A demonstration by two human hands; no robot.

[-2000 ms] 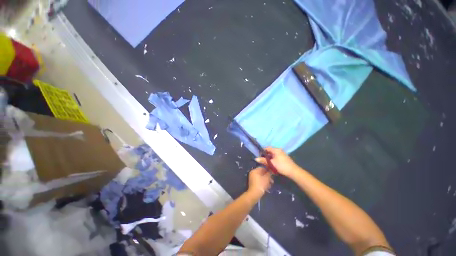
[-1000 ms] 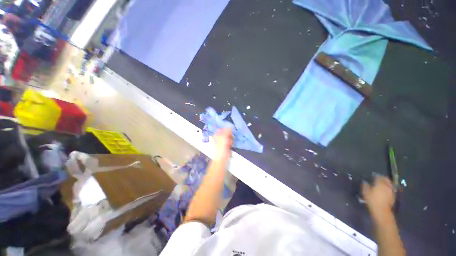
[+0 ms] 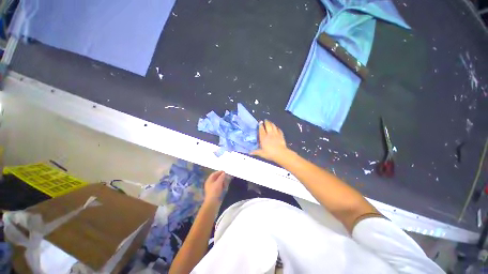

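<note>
My right hand (image 3: 272,140) lies against the right side of a small heap of ragged blue fabric offcuts (image 3: 230,128) near the table's edge, fingers spread a little. My left hand (image 3: 215,184) hangs beside the table's pale edge, fingers curled, nothing visible in it. The light blue folded cloth (image 3: 323,88) lies on the table at the upper right, with a dark brown bar (image 3: 342,55) across it. The shears (image 3: 385,152) with red handles lie on the table at the right, apart from both hands.
A flat periwinkle fabric panel (image 3: 107,32) lies at the table's upper left. The pale metal table edge (image 3: 117,122) runs across the front. On the floor are a brown cardboard box (image 3: 88,222), a yellow crate (image 3: 45,178) and blue scraps (image 3: 179,198). A thin tan strip (image 3: 473,182) is at the far right.
The shears have left my right hand and lie on the table. My right hand has come to the offcuts, now bunched together. My left hand has moved off them, below the table edge. The view has shifted.
</note>
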